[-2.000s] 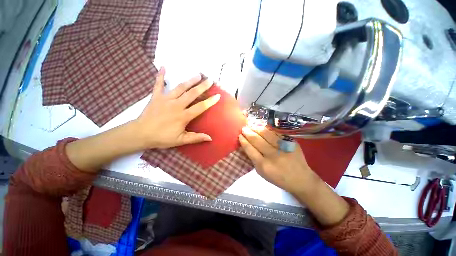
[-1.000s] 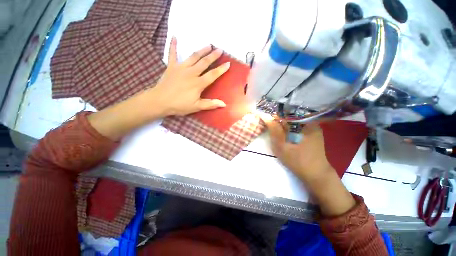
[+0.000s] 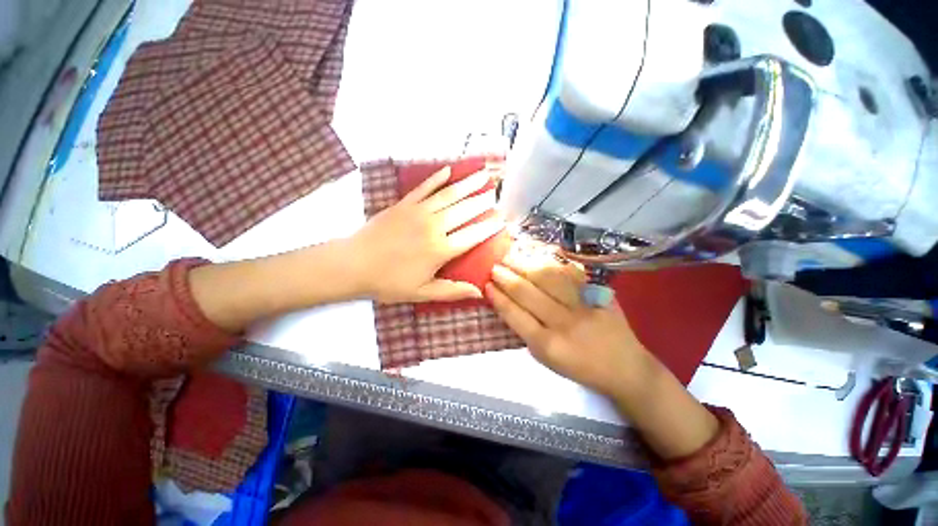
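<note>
A plaid pocket piece (image 3: 442, 334) lies under the presser foot and needle (image 3: 530, 238), with a red pocket piece (image 3: 475, 262) on top. My left hand (image 3: 427, 241) lies flat on the red piece, fingers spread and pointing toward the needle. My right hand (image 3: 561, 318) lies at the near side of the needle, fingers together, fingertips on the cloth edge; a light-coloured ring or band is on one finger. Bright light at the needle hides the stitching point. Both hands cover much of the red piece.
Plaid pieces (image 3: 242, 139) are stacked at left. The sewing machine (image 3: 638, 123) fills the upper right. Red pieces (image 3: 679, 313) lie right of my right hand, then a black tool (image 3: 756, 313) and scissors (image 3: 879, 421). A finished piece (image 3: 211, 426) hangs low at left by a blue bin (image 3: 265, 462).
The plaid and red pieces have turned, so their near edge now runs more level along the table front. My left hand has moved down and right with them; my right fingers lie closer together.
</note>
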